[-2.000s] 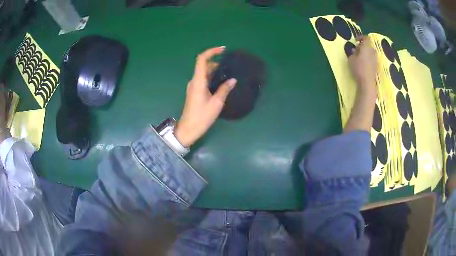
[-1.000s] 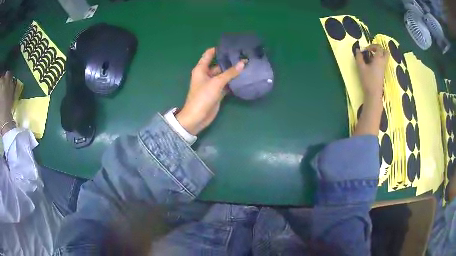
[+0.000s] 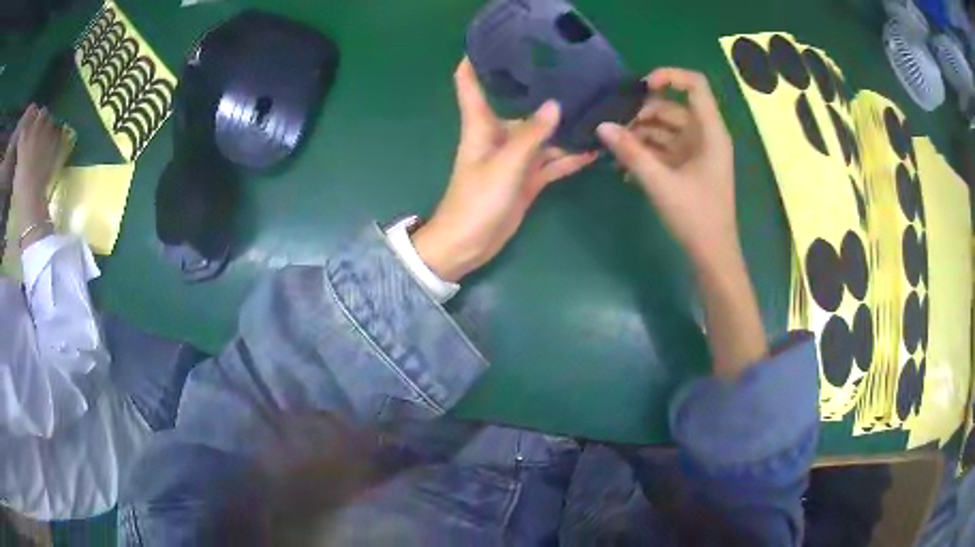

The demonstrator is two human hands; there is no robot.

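A dark grey rounded housing (image 3: 551, 53) is held up at the top centre by my left hand (image 3: 494, 176), thumb on the face turned to me, which shows dark openings. My right hand (image 3: 684, 160) pinches a thin black oval pad (image 3: 618, 110) at the housing's lower right end. The pad overlaps the housing; whether it is stuck down cannot be told. Pad sheets (image 3: 796, 203) with black ovals on yellow liner lie at the right.
Dark housings (image 3: 257, 102) lie on the green bench at left. A sheet of black arcs (image 3: 123, 80) and a neighbour's hand (image 3: 37, 160) are at far left. A small fan (image 3: 909, 59) stands at upper right. An open box (image 3: 877, 497) is below the right table edge.
My right hand has left the pad sheet with a black oval and moved left to the housing. My left hand has tilted the housing and raised it in view. The view has shifted somewhat.
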